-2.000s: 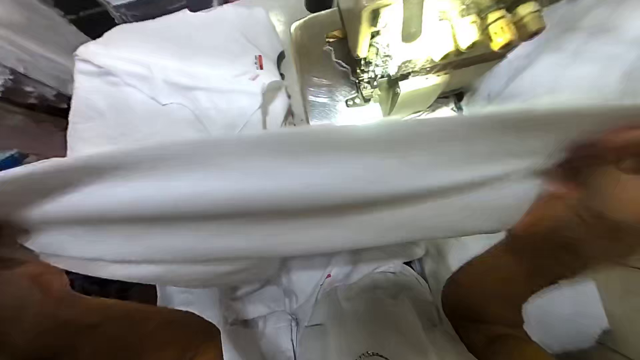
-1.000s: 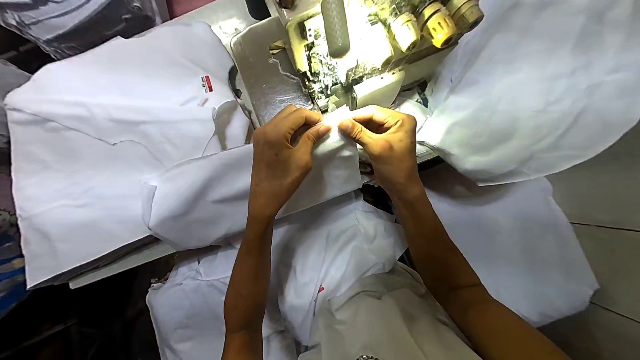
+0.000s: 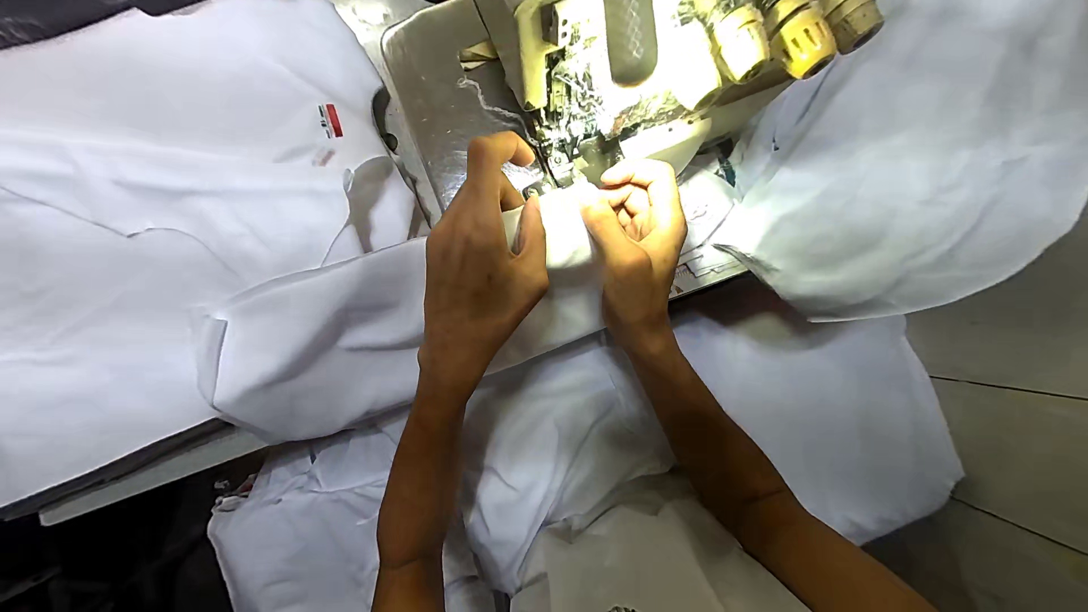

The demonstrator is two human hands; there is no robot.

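Observation:
A folded piece of white fabric (image 3: 340,331) lies across the front of a sewing machine (image 3: 586,93), its upper edge close below the lit needle area. My left hand (image 3: 484,255) rests on the fabric, thumb near its upper edge and index finger raised and bent; whether it pinches the cloth I cannot tell. Just right of it, my right hand (image 3: 637,238) pinches the upper edge between thumb and fingers. The edge under the presser foot area is partly hidden by glare and fingers.
White fabric with a red-marked label (image 3: 85,204) is spread at the left. More white cloth (image 3: 918,153) drapes at the right, and further white pieces (image 3: 561,442) lie below my forearms. Yellow tension knobs (image 3: 799,42) stand at the top. Floor tiles (image 3: 1011,442) show at lower right.
Two seconds ago my hands were far apart with the white fabric stretched between them; now they are close together at the machine. Since one second ago, my left index finger has lifted away from the thumb.

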